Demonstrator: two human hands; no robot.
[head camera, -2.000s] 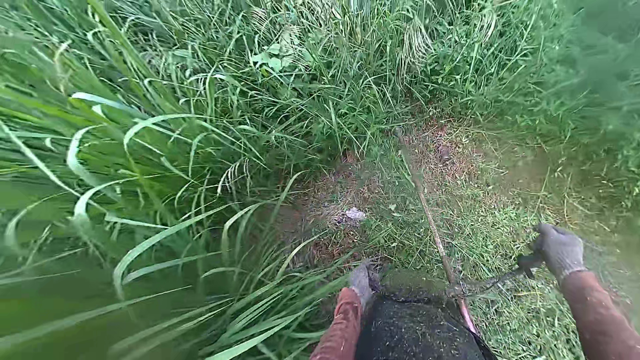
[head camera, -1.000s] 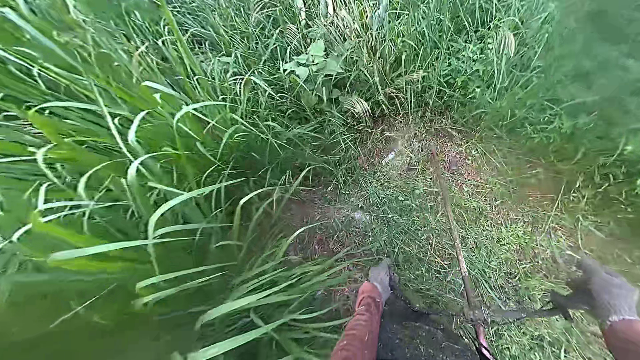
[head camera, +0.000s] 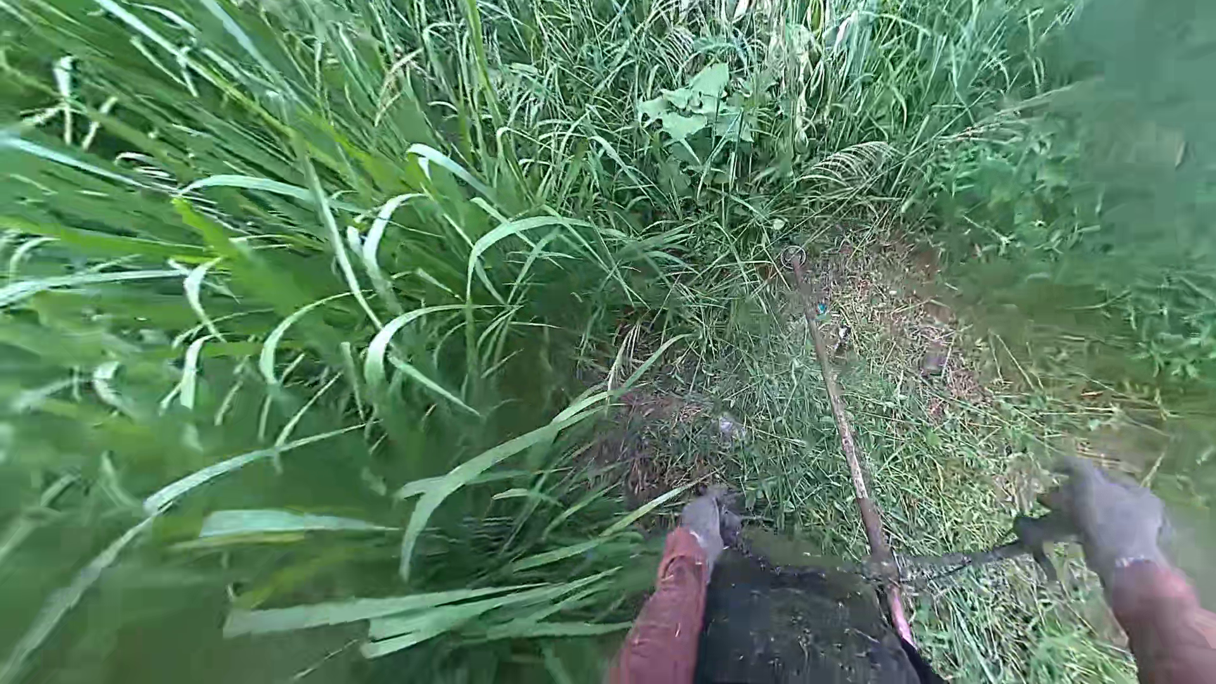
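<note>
A brush cutter's long shaft runs from the bottom, beside a dark apron-like cover, up to the cutting head at the foot of the grass. Its handlebar crosses the shaft low in view. My right hand, in a grey glove, is closed around the right grip. My left hand, gloved too, is closed at the bar's left end, left of the shaft; its grip is mostly hidden by the hand.
Tall grass stands close on the left and ahead. A broad-leaved plant grows beyond the cutting head. Cut grass covers the ground around the shaft. A small pale scrap lies left of the shaft.
The shaft's far end has swung right, then back left to the grass edge. Both hands have stayed on the handlebar. The view has shifted somewhat.
</note>
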